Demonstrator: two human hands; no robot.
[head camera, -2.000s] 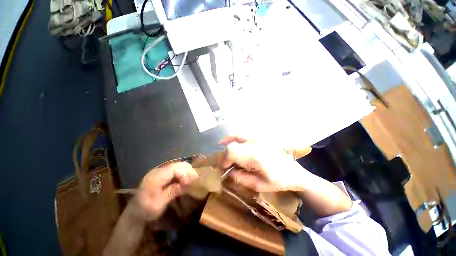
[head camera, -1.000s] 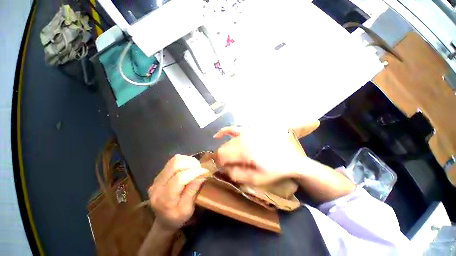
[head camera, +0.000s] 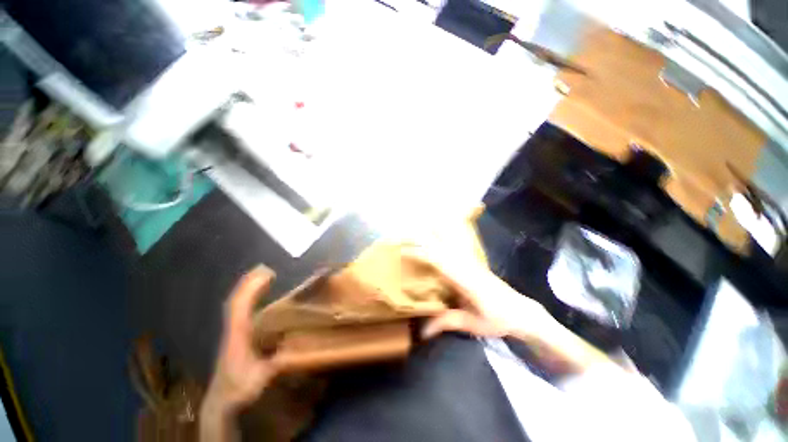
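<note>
A brown bag body (head camera: 346, 341) rests on my lap, with a crumpled lighter tan layer (head camera: 389, 272) showing on top. My left hand (head camera: 238, 345) is at the bag's left end, thumb raised and palm against its side. My right hand (head camera: 471, 302) holds the bag's right end, its fingers overexposed and blurred. The picture is blurred, so seams and fittings cannot be made out.
The overexposed white machine table (head camera: 415, 112) lies ahead, with a dark screen (head camera: 104, 52) at upper left and a teal mat (head camera: 155, 207) below it. A tan panel (head camera: 657, 112) lies at right. A clear plastic box (head camera: 596, 274) is right of my right hand. A brown bag (head camera: 164, 414) stands lower left.
The view has turned, shifting the table and screen left. My hands have moved apart from the pinched edge to the bag's two ends, and the bag lies more level.
</note>
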